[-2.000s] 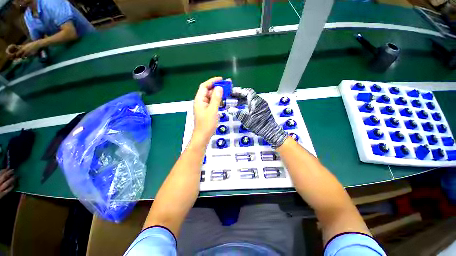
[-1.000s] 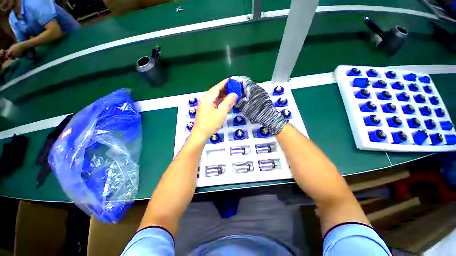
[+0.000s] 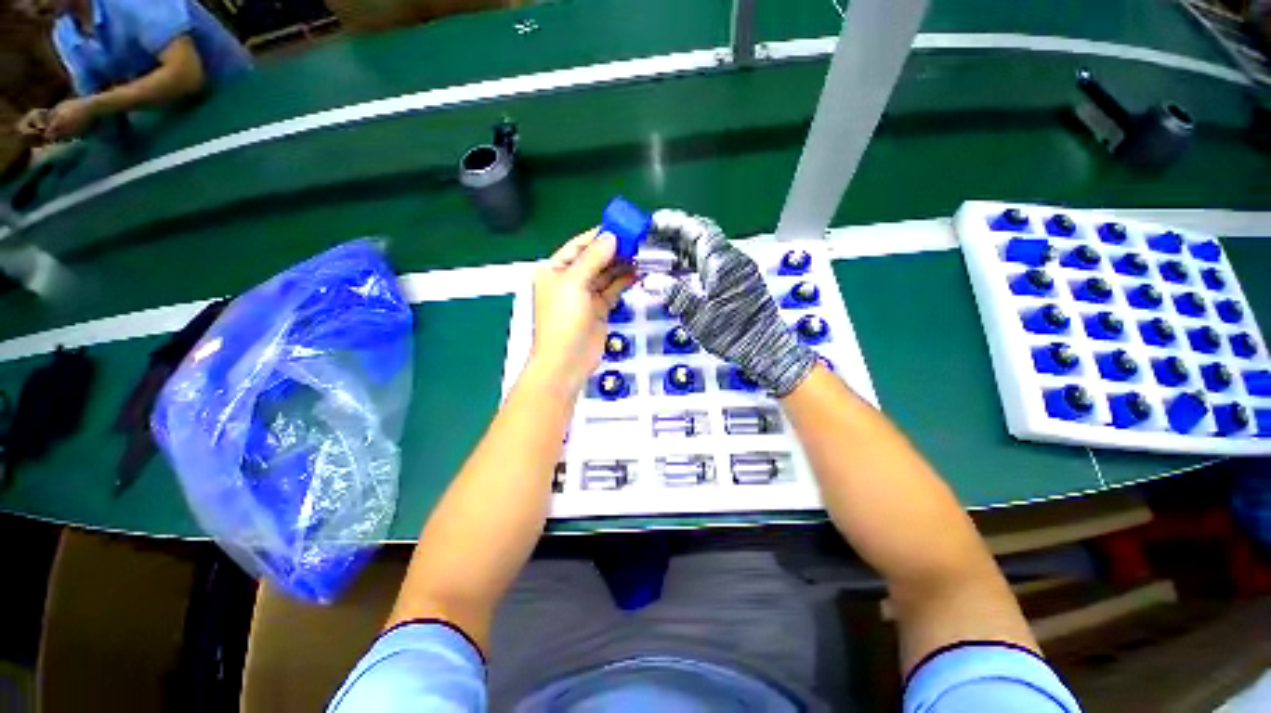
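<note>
A blue sleeve (image 3: pixel 625 226) is held above the far part of the near foam tray (image 3: pixel 608 432). My bare left hand (image 3: pixel 574 295) grips it between thumb and fingers. My right hand (image 3: pixel 725 309), in a grey-and-white knit glove, holds a small silver motor (image 3: pixel 654 261) right beside the sleeve; whether the motor's end is inside the sleeve cannot be told. The near tray has rows of sleeved motors (image 3: pixel 679 378) and bare silver motors (image 3: pixel 754 468) in its near slots. One slot at its left shows no motor. My hands hide part of the far rows.
A crumpled clear bag of blue sleeves (image 3: pixel 286 418) lies at left, with dark parts (image 3: pixel 49 404) beyond it. A second foam tray (image 3: pixel 1025 376) of sleeved motors lies at right. Grey housings (image 3: pixel 491 185) stand on the green belt. A white upright (image 3: pixel 853 119) rises behind the tray. Another person (image 3: pixel 147 63) is at far left.
The sleeve, earlier pressed against the glove, now sits higher and the silver motor shows below it. The grey housings have shifted right along the belt; the view has also shifted slightly.
</note>
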